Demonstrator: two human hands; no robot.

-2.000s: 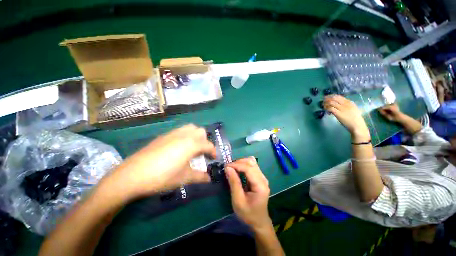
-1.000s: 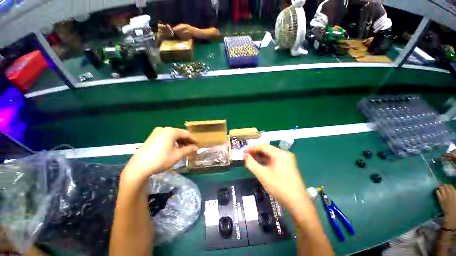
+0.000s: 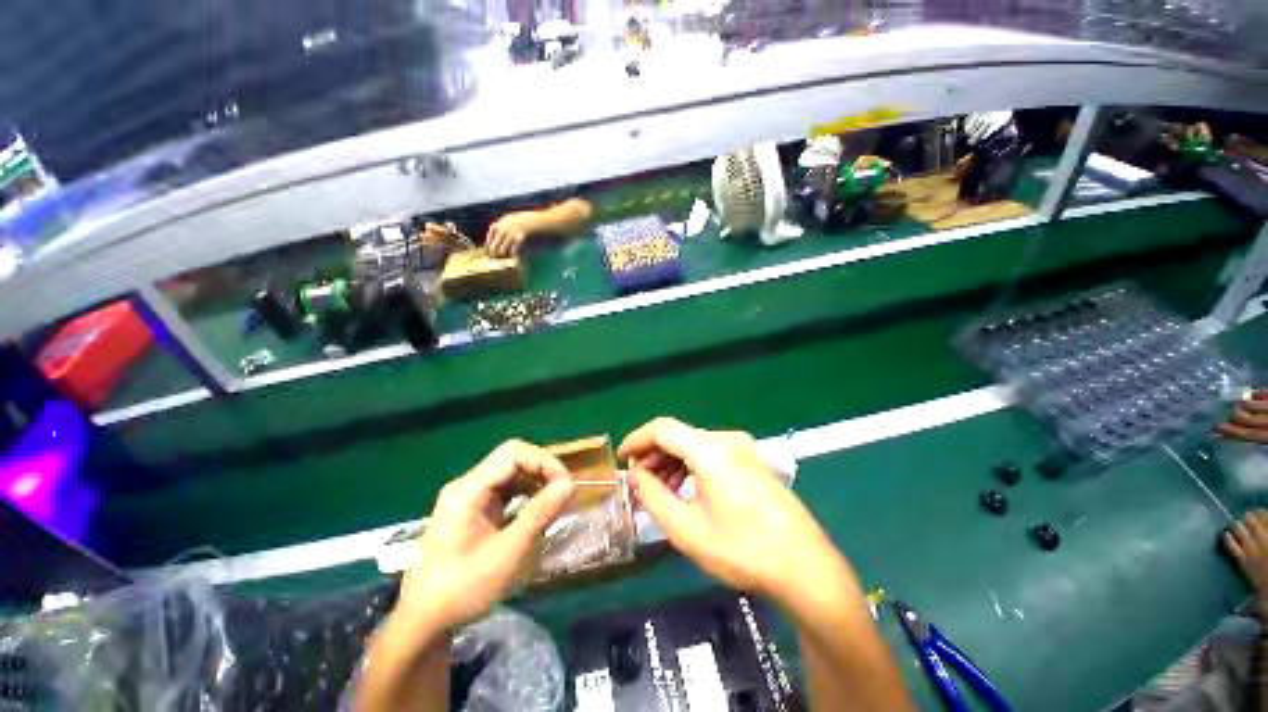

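My left hand (image 3: pixel 487 536) and my right hand (image 3: pixel 716 501) are raised over the open brown cardboard box (image 3: pixel 584 536). A very thin, pale metal pin (image 3: pixel 598 483) lies between the fingertips of both hands. My left hand pinches its left end. The pin's right end meets my right fingertips; a tiny part there is too small to tell. The assembly fixture (image 3: pixel 702 668), two dark plates with white print and white labels, lies below my hands, cut off by the bottom edge. Dark oval housings in it show only partly.
Blue-handled cutters (image 3: pixel 953 665) lie right of the fixture. Loose black parts (image 3: pixel 1044 536) and a clear blister tray (image 3: pixel 1112 369) are farther right. A clear plastic bag (image 3: pixel 508 668) and a large dark bag (image 3: pixel 209 647) are at lower left. Another person's hands (image 3: pixel 1249 536) show at the right edge.
The view has tilted up, so the bench sits lower in the picture. My hands, apart one second ago, have come together at the thin pin above the box.
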